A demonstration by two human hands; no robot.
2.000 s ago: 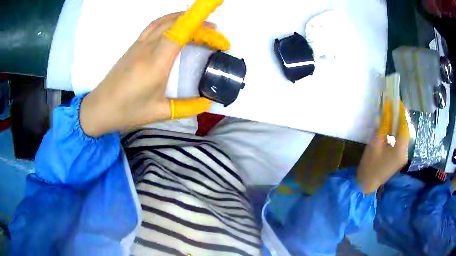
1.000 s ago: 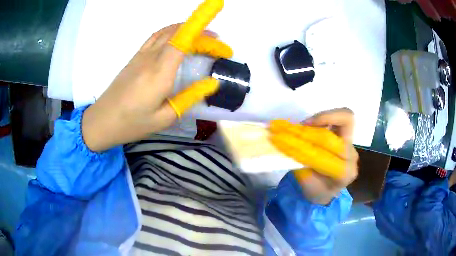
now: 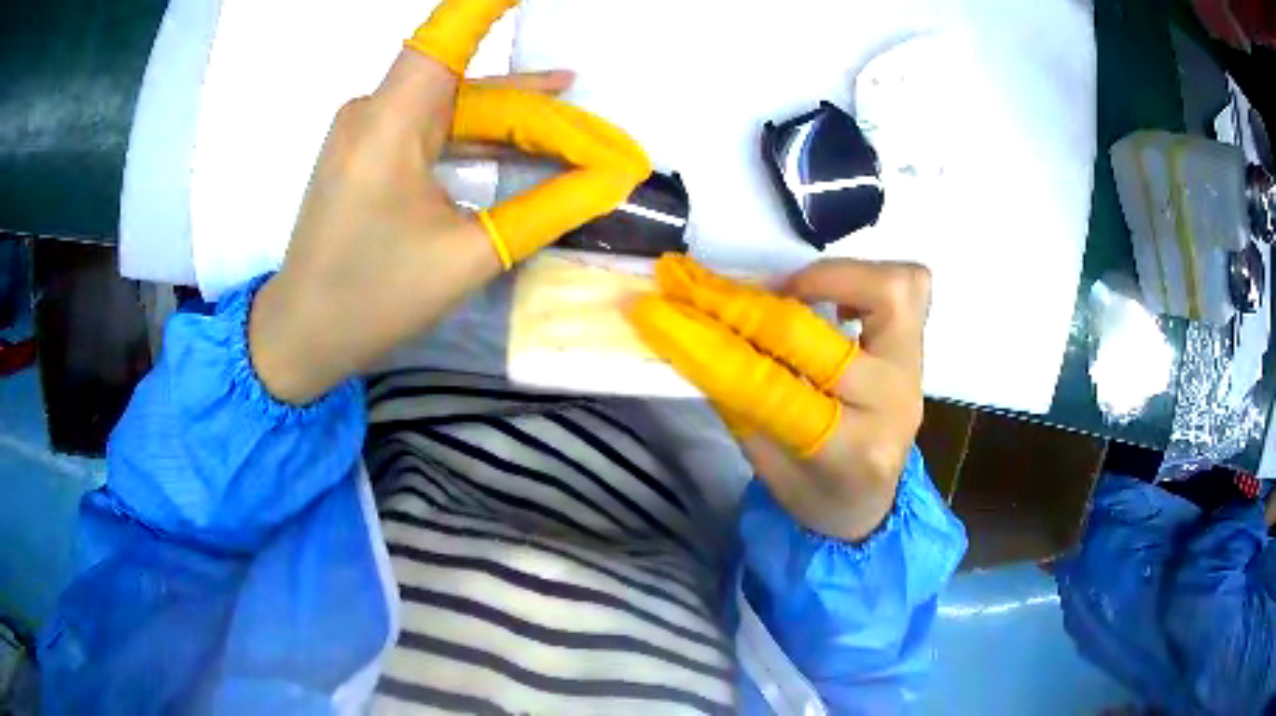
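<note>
My left hand [image 3: 406,210], with yellow-orange finger cots, has its thumb and a bent finger together at the left end of a black smartwatch body [image 3: 647,217], gripping it there and covering part of it. My right hand [image 3: 798,378], also with yellow-orange cots, holds a flat white block with a cream face [image 3: 581,329] along the mat's near edge, just below that watch. Whether the block touches the watch is hard to tell. A second watch body [image 3: 823,175] lies on the white mat [image 3: 980,266] to the right.
A crumpled white wipe [image 3: 1128,350] lies on the green bench at right, near whitish bottles [image 3: 1182,224] and crinkled clear plastic [image 3: 1220,399]. A round white piece [image 3: 903,105] lies beside the second watch. A cardboard box [image 3: 1029,483] is below the edge. A blue sleeve [image 3: 1168,588] shows at lower right.
My right hand came in from the far right with the block, now just below the first watch. My left thumb and finger closed over that watch's left end.
</note>
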